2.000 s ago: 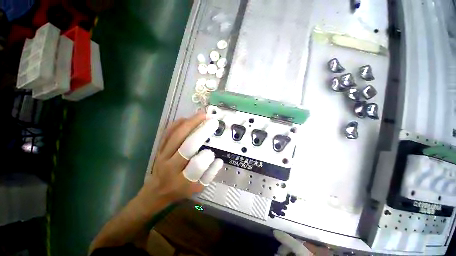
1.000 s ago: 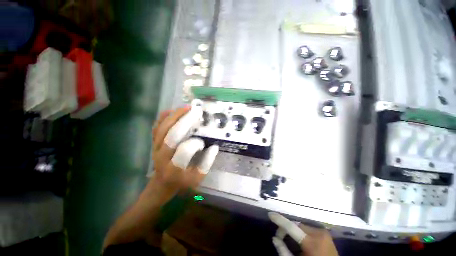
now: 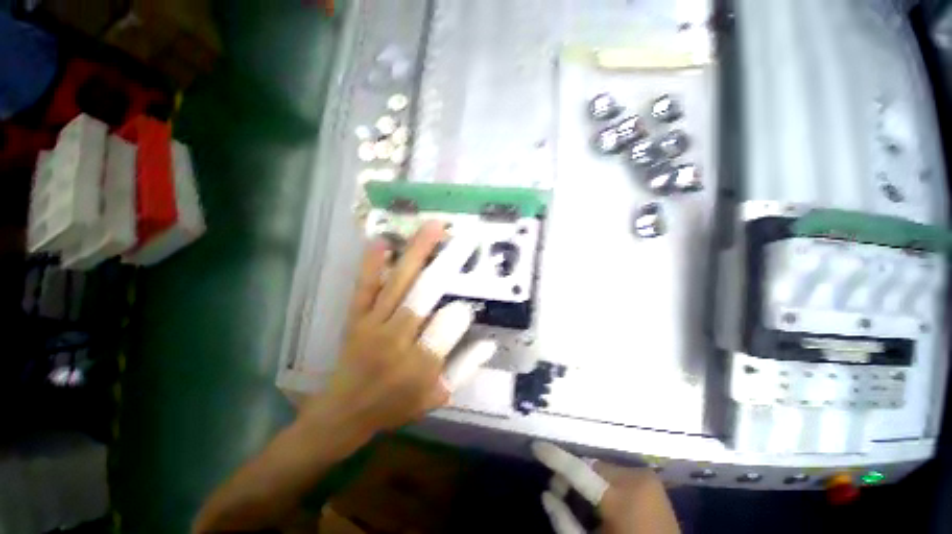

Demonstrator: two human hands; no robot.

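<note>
The left loading fixture (image 3: 530,273), a white block with a black strip, stands at centre with its green clamp bar (image 3: 459,198) along the far edge. My left hand (image 3: 402,334), with white finger cots, lies over its left part, fingers spread; whether it holds a piece is hidden. Dark housings (image 3: 505,259) show in the fixture's right places. My right hand (image 3: 611,495), also with finger cots, is at the machine's front edge, cut off by the bottom of the picture; its grip cannot be told. Small black plugs (image 3: 538,385) lie right of the fixture's front.
Loose shiny housings (image 3: 649,220) lie on the machine bed (image 3: 626,323), before a pale yellow strip (image 3: 652,59). White round caps (image 3: 384,144) lie far left. A second fixture (image 3: 835,287) stands right. Control buttons and a red emergency stop (image 3: 840,487) line the front panel. Bins (image 3: 104,193) stand left.
My left hand has moved from the fixture's left edge further over its places, fingers spread. My right hand has come further into view at the front edge. The camera view has shifted.
</note>
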